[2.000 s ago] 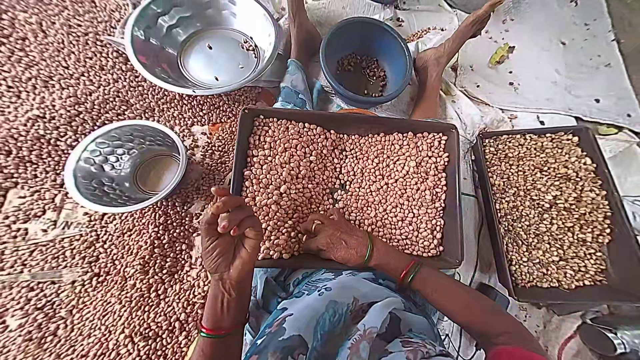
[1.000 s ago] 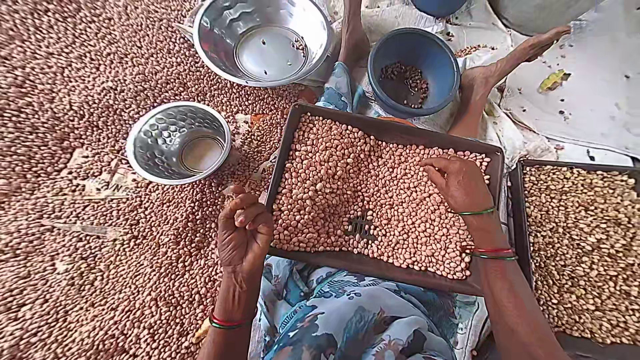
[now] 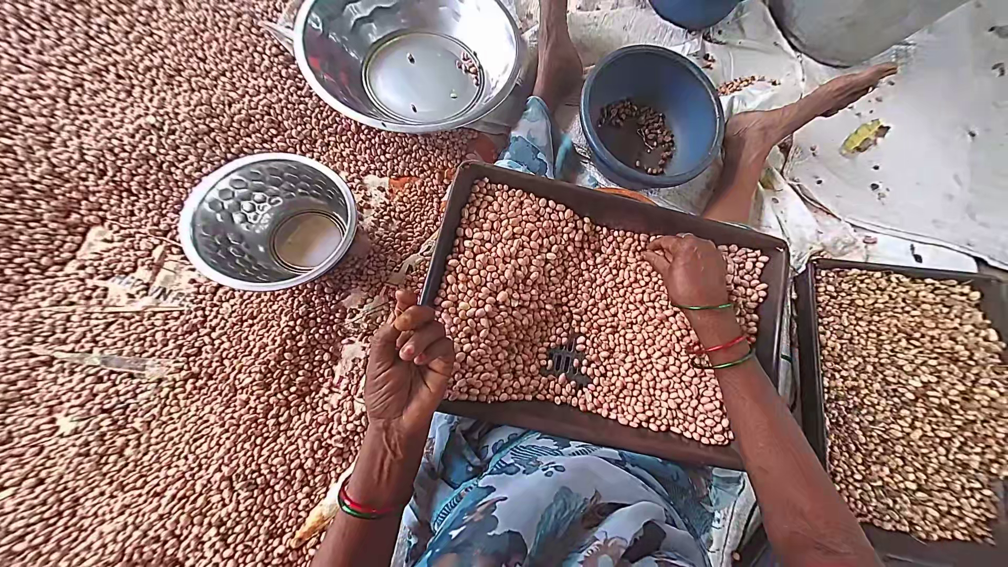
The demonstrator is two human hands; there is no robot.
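A dark rectangular tray (image 3: 583, 433) of pinkish-brown nuts or seeds (image 3: 504, 291) rests on my lap, its slotted bottom showing through a small gap. Beside its left edge is my left hand (image 3: 411, 362), palm up with the fingers curled; whether something is between them cannot be told. Over the right part of the tray, my right hand (image 3: 687, 272) has its fingertips bent together at the nuts, and any nut in them is hidden. Green and red bangles circle both wrists.
Loose nuts (image 3: 157, 441) cover the ground at left, around a dimpled steel bowl (image 3: 264, 177). Beyond stand a wide steel basin (image 3: 394, 118) and a blue tub (image 3: 693, 71) holding dark bits. A second dark tray (image 3: 811, 378) of paler pieces lies at right. My bare feet flank the tub.
My right hand has moved from the tray's near middle to its right part. The tray now sits tilted, and a gap in the nuts shows its slotted bottom. My left hand stays at the left edge.
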